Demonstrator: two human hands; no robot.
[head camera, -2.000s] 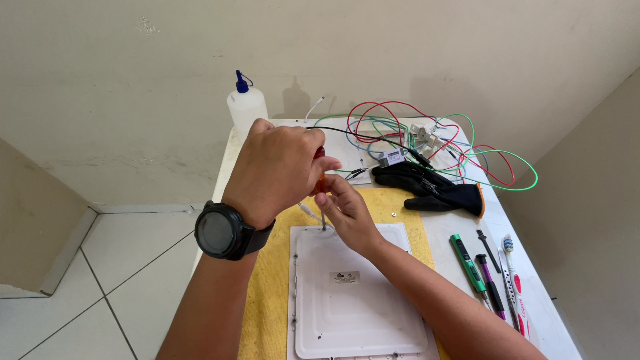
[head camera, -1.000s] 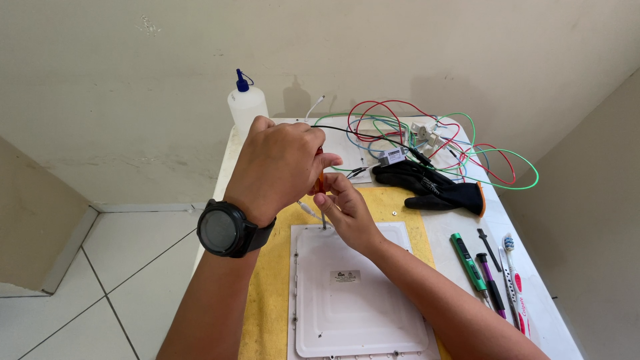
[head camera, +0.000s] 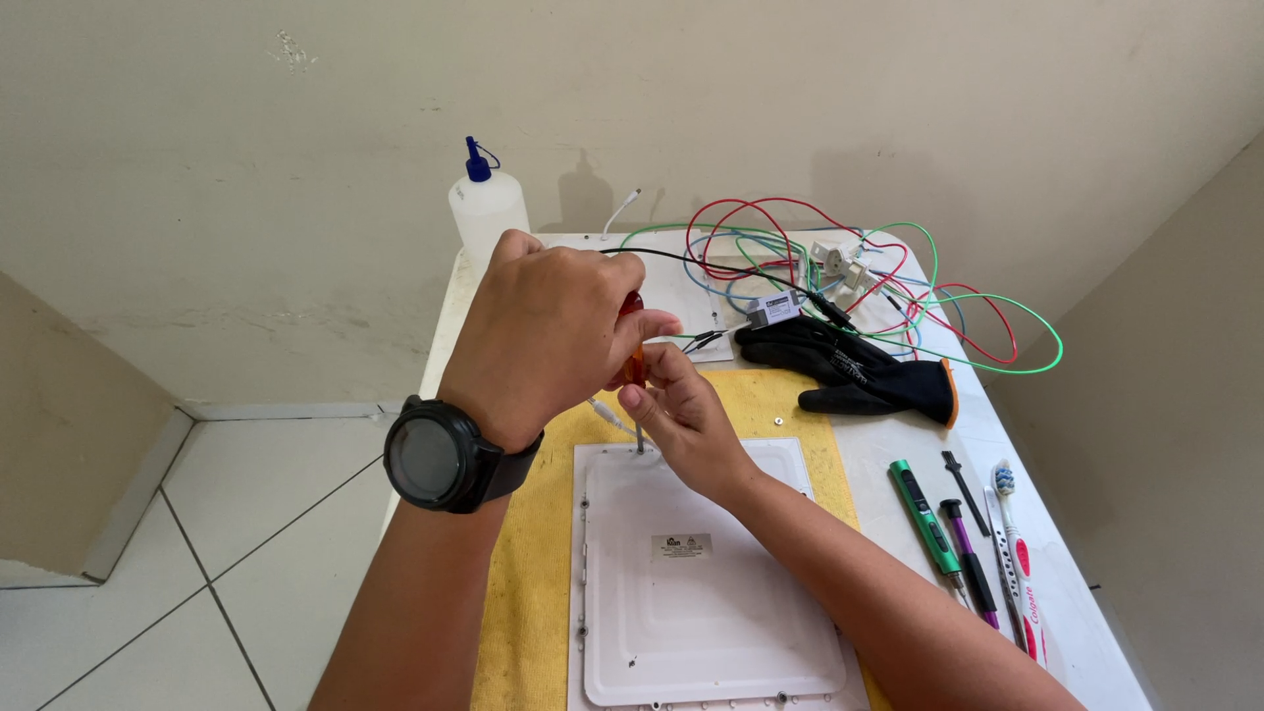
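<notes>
My left hand (head camera: 543, 331), with a black watch on its wrist, grips the top of a screwdriver with a red-orange translucent handle (head camera: 633, 367). The fingers of my right hand (head camera: 686, 420) close around the lower part of that handle. The screwdriver stands nearly upright, its metal shaft meeting the top edge of a white square panel light (head camera: 711, 592), which lies back side up with a small label on it. A white cable with a connector (head camera: 612, 417) runs beside the shaft. Under the panel lies a yellow cloth (head camera: 523, 602).
A squeeze bottle with a blue cap (head camera: 491, 212) stands at the back left. Tangled wires (head camera: 750, 237), an LED driver (head camera: 775, 309) and a black glove (head camera: 869, 375) lie at the back right. A green pen-shaped screwdriver (head camera: 925, 518), tweezers and a toothbrush (head camera: 1017, 543) lie on the right.
</notes>
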